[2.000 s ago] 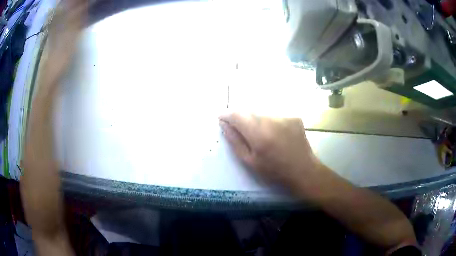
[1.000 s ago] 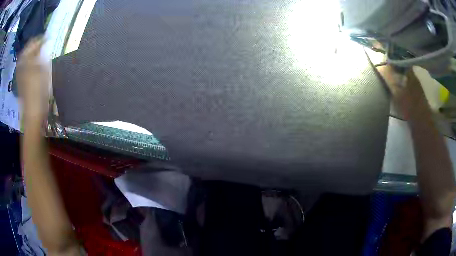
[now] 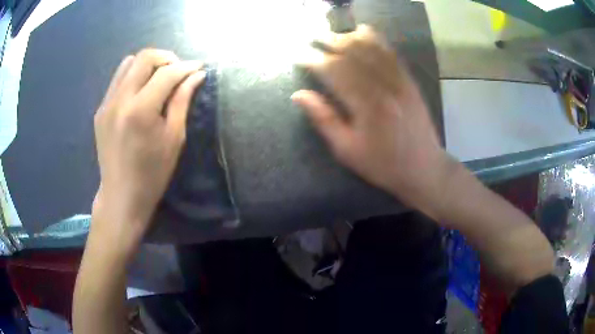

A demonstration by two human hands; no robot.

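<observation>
A large dark grey garment panel (image 3: 267, 150) lies over the white table. On it is a smooth blue-black lining piece (image 3: 192, 176) with a rounded lower end and a pale-stitched line along its right side. My left hand (image 3: 140, 124) presses or pinches the top of the lining piece with thumb and fingertips; the exact hold is unclear. My right hand (image 3: 378, 104) is blurred, over the panel to the right of the stitched line, thumb and fingers apart, with no thing seen in it. The lamp's glare washes out the cloth above both hands.
Orange-yellow handled snips (image 3: 575, 107) lie at the table's right corner. A yellow thing (image 3: 498, 19) is at the back right. The table edge (image 3: 515, 161) carries a greenish strip. Red and blue baskets and a plastic-wrapped board (image 3: 574, 215) are below right.
The panel, bare table before it, was spread out and now shows the lining piece and stitched line. Both hands have come inward from the panel's sides to its middle.
</observation>
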